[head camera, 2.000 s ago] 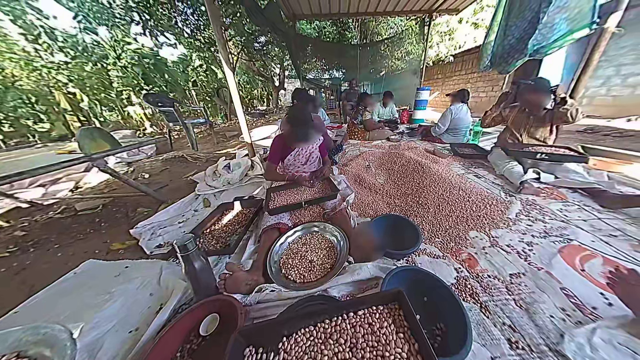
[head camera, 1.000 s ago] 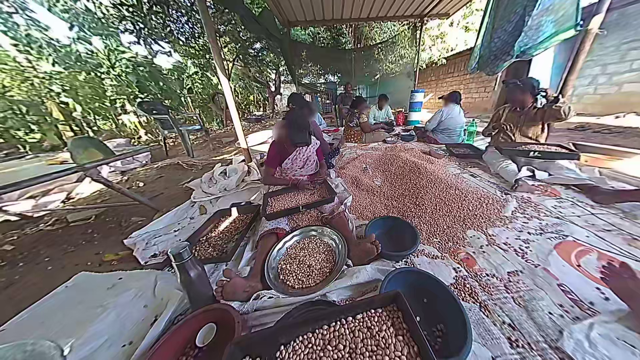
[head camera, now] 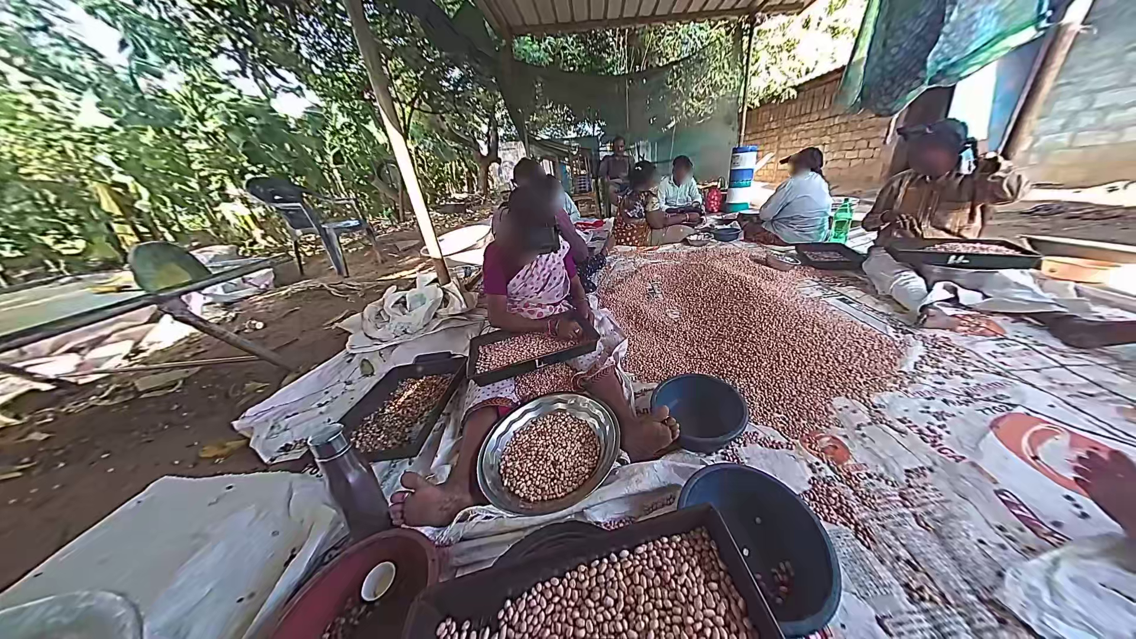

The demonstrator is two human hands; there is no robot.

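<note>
Neither of my hands is in view. Nearest to me, a black tray (head camera: 612, 586) holds many tan and pinkish nuts or beans. A dark blue basin (head camera: 803, 550) with a few kernels touches its right side. To its left, a reddish-brown basin (head camera: 297, 603) contains a small white cup (head camera: 378, 581). Beyond the tray, a round steel dish (head camera: 491, 454) holds more kernels between the feet of a seated person (head camera: 537, 284). That person's hand is over a black tray (head camera: 531, 362) on the lap. A dark metal bottle (head camera: 348, 479) stands left of the dish.
A large heap of pinkish kernels (head camera: 745, 328) covers the ground sheets. Another black tray (head camera: 404, 413) and a blue basin (head camera: 701, 411) flank the seated person. Several co-workers sit behind, one at right (head camera: 941, 195) with a tray. A bare foot or hand shows at the right edge.
The co-worker at right had both hands raised near the head two seconds ago; one is now lowered towards the tray. The containers nearest me have not plainly moved.
</note>
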